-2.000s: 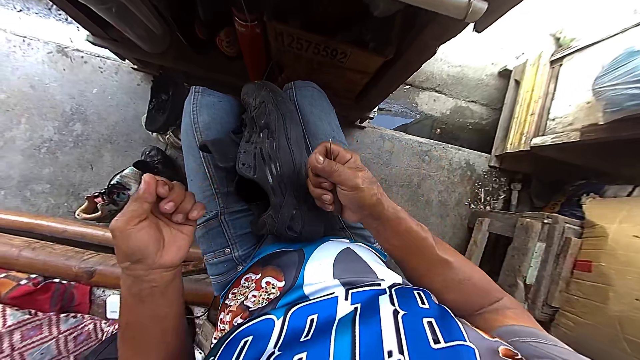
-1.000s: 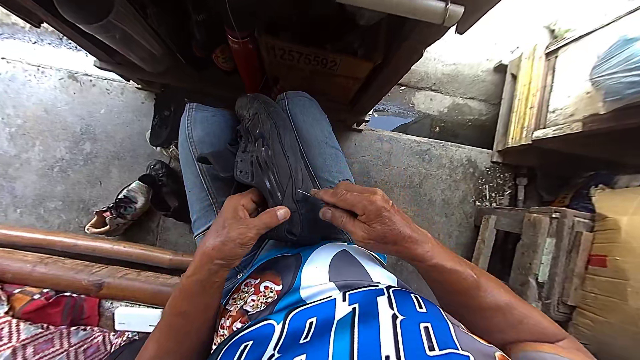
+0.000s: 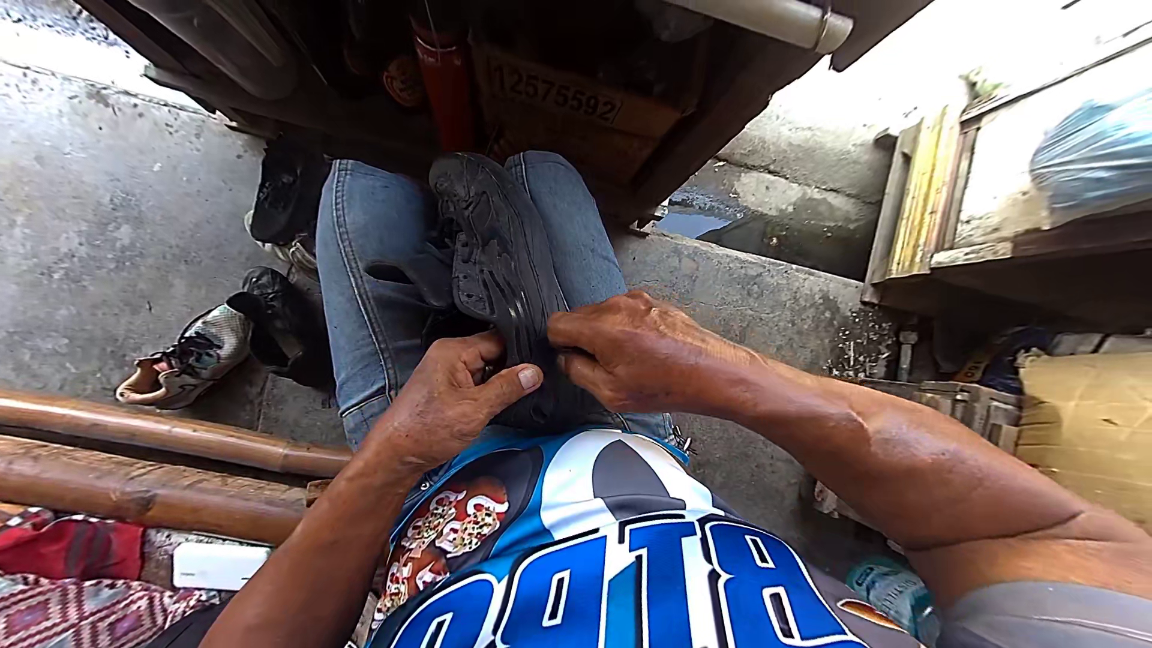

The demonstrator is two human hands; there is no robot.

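Note:
A black shoe (image 3: 504, 261) lies lengthwise across my lap, toe away from me, over my blue jeans (image 3: 364, 270). My left hand (image 3: 459, 382) grips the near left side of the shoe, thumb on top and fingers tucked inside the opening. My right hand (image 3: 621, 351) is at the shoe's right side near the sole edge, thumb and fingertips pinched together. Whatever sits between those fingertips is too small or hidden to make out.
A grey-beige sneaker (image 3: 193, 355) and other dark shoes (image 3: 279, 324) stand on the concrete at left. Bamboo poles (image 3: 162, 486) run at lower left, near a white box-like object (image 3: 216, 565). Ahead is a wooden stand with a cardboard box (image 3: 576, 108); a wooden crate (image 3: 981, 409) is at right.
Two seconds ago both hands were apart on either side of the shoe, the left raised. They came to the shoe, and a thin pointed tool seen at the right hand one second ago no longer shows.

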